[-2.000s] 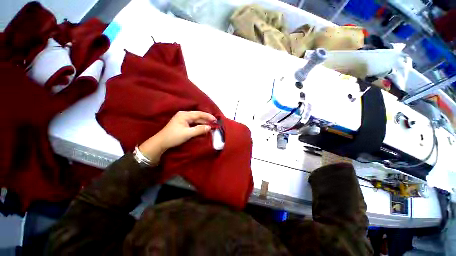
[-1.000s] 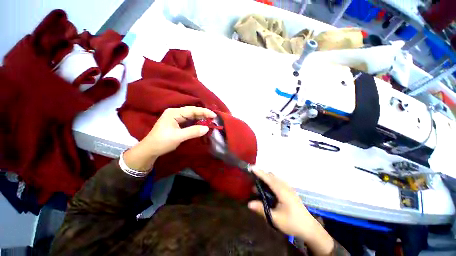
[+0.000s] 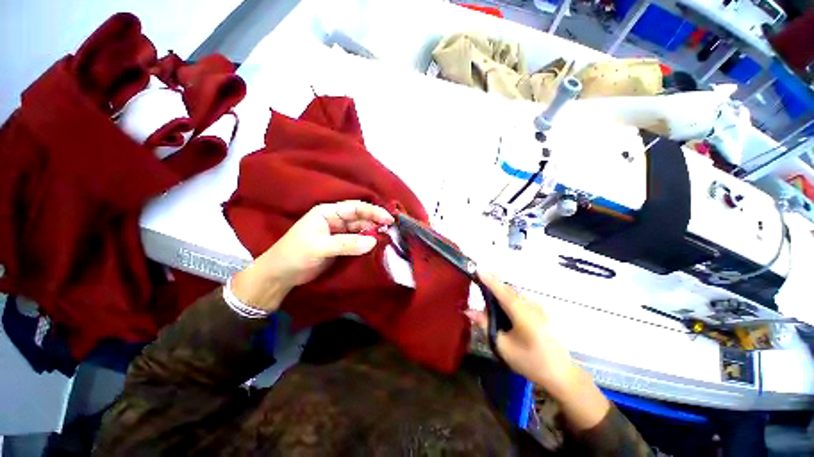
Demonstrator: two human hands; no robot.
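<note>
A dark red garment piece (image 3: pixel 303 178) lies on the white table and hangs over its front edge. A white patch (image 3: pixel 397 265) shows in its opening. My left hand (image 3: pixel 330 239) pinches the red cloth at the upper end of the opening. My right hand (image 3: pixel 527 335) holds black-handled scissors (image 3: pixel 442 247), fingers around the handles. The blades point up and left over the cloth, their tips close to my left fingertips. Whether the tips are in the cloth is hidden.
The white sewing machine (image 3: pixel 607 170) stands at the right. Dark snips (image 3: pixel 586 266) lie in front of it, with yellow and black tools (image 3: pixel 732 332) farther right. A dark red pile (image 3: pixel 80 196) hangs over the left table end. Beige fabric (image 3: pixel 482 64) lies behind.
My right hand, first out of sight near the machine, has come to the cloth with the scissors. Since a second ago the blade tips have moved up to my left fingertips. The snips have come into view.
</note>
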